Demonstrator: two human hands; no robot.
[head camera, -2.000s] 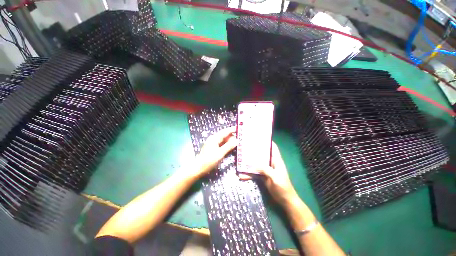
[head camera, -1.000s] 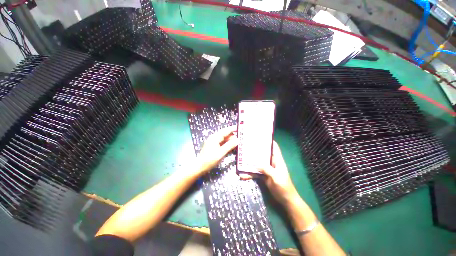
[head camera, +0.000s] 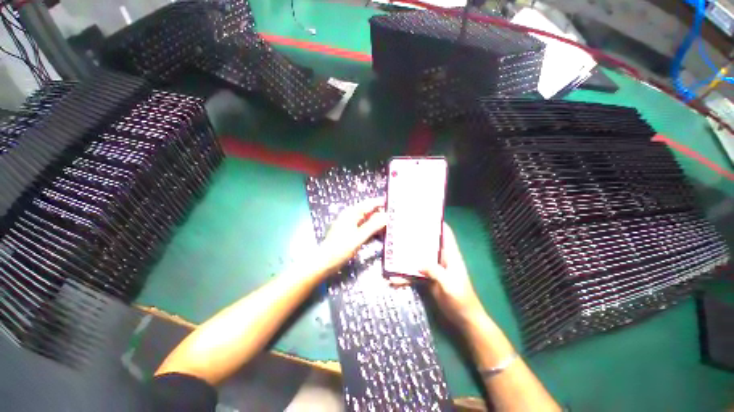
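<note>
A smartphone (head camera: 415, 216) with a bright white screen is held upright in front of me, above a long black keyboard board (head camera: 382, 330). My right hand (head camera: 447, 278) holds the phone at its lower right corner and bottom edge. My left hand (head camera: 352, 235) is at the phone's left edge, over the board, with its fingers partly hidden behind the phone; whether it grips the phone is unclear. The board lies on the green mat with its near end over the front edge, strong glare on its middle.
Stacked boards stand at left (head camera: 121, 177) and right (head camera: 595, 217). Another stack (head camera: 459, 56) stands at the rear, with white paper (head camera: 563, 68) beside it. Loose boards (head camera: 274, 76) lie slanted at rear left, near a paper slip (head camera: 341, 98). Blue cables (head camera: 694, 56) hang at upper right.
The view has shifted slightly. The phone's screen shows fewer marks than before. Both hands keep nearly the same pose.
</note>
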